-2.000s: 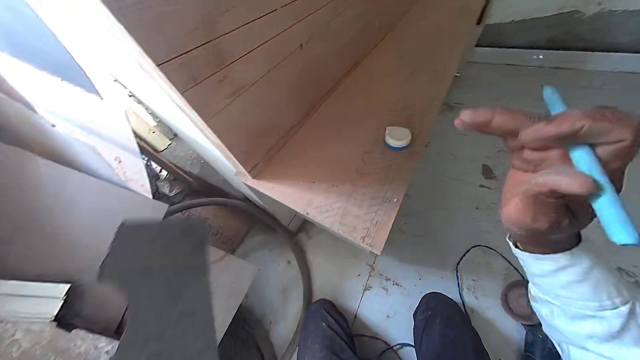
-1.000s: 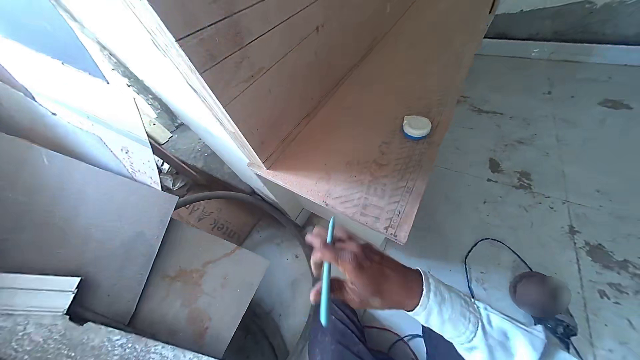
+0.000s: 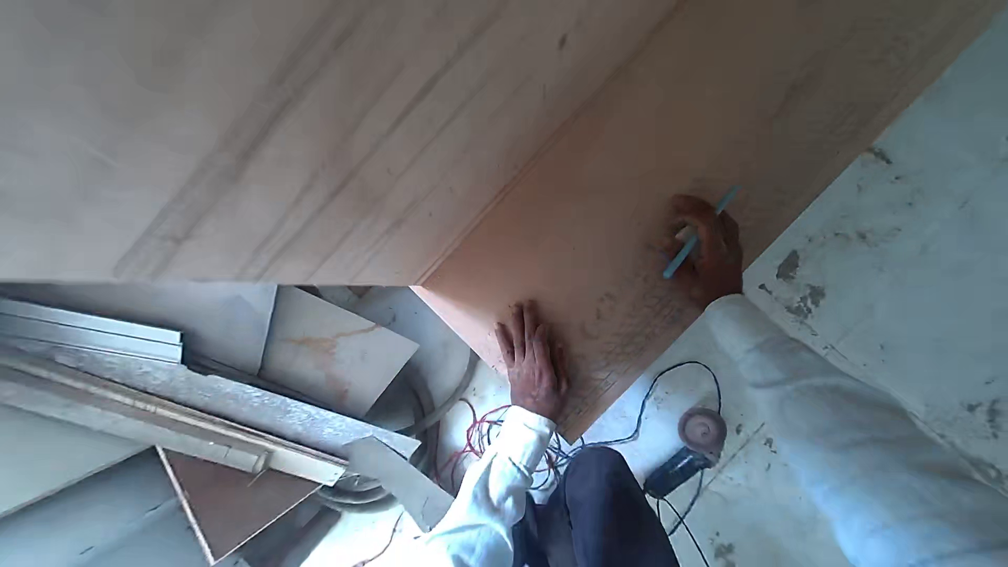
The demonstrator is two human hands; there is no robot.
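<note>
My left hand lies flat with its fingers spread on the near end of a horizontal plywood panel that bears printed marks. Farther right, my right hand is over the same panel, with a light-blue pen-like stick between its fingers. That hand also has its fingers around a small whitish thing, mostly hidden, perhaps the white and blue round lid or tape. An upright plywood panel with dark streaks meets the horizontal one along a long inner corner.
A corded angle grinder lies on the floor at the lower right, with black and red cables around it. Metal channels, a stone-like tile, boards and a grey hose lie at the lower left. My knees are below the panel's near corner.
My right hand has moved from over my knees onto the panel, the blue stick still in it. My left hand now rests on the panel. The view has shifted closer to the plywood.
</note>
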